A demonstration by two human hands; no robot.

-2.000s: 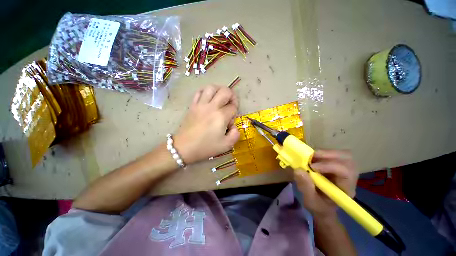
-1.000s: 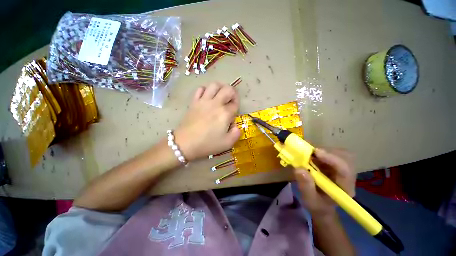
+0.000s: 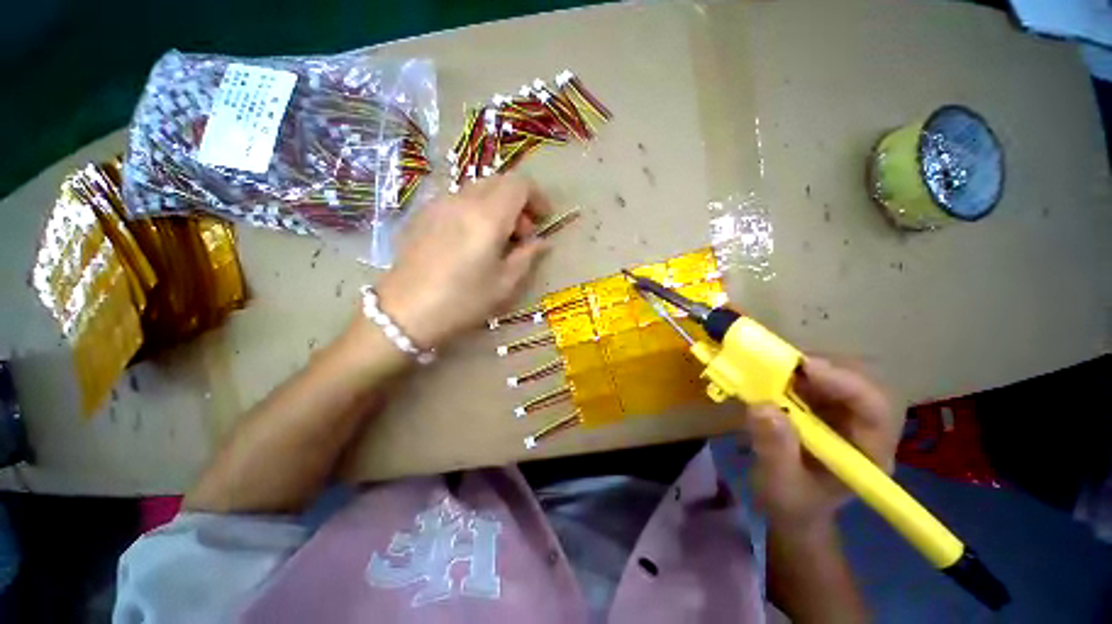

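The amber board panel [image 3: 634, 366] lies flat on the bench, with several short red and yellow leads with white plugs sticking out from its left edge. My left hand [image 3: 470, 262] is off the panel's upper left, its thumb and fingers closed at a short lead [image 3: 557, 226] whose wire ends point right; its plug is hidden by the fingers. My right hand [image 3: 823, 433] holds the yellow soldering iron [image 3: 854, 475] like a pen. The iron's dark tip is over the panel's upper edge; contact cannot be told.
A loose lead pile [image 3: 524, 128] lies above my left hand. The clear bag of leads [image 3: 293, 146] is at the upper left, beside the stack of amber panels [image 3: 134, 280]. A yellowish round tin [image 3: 937, 168] stands at the right. Shiny clear tape [image 3: 741, 238] is on the bench covering.
My left hand has moved left off the panel's edge, uncovering the upper attached leads. The iron has shifted slightly right. The view has shifted a little.
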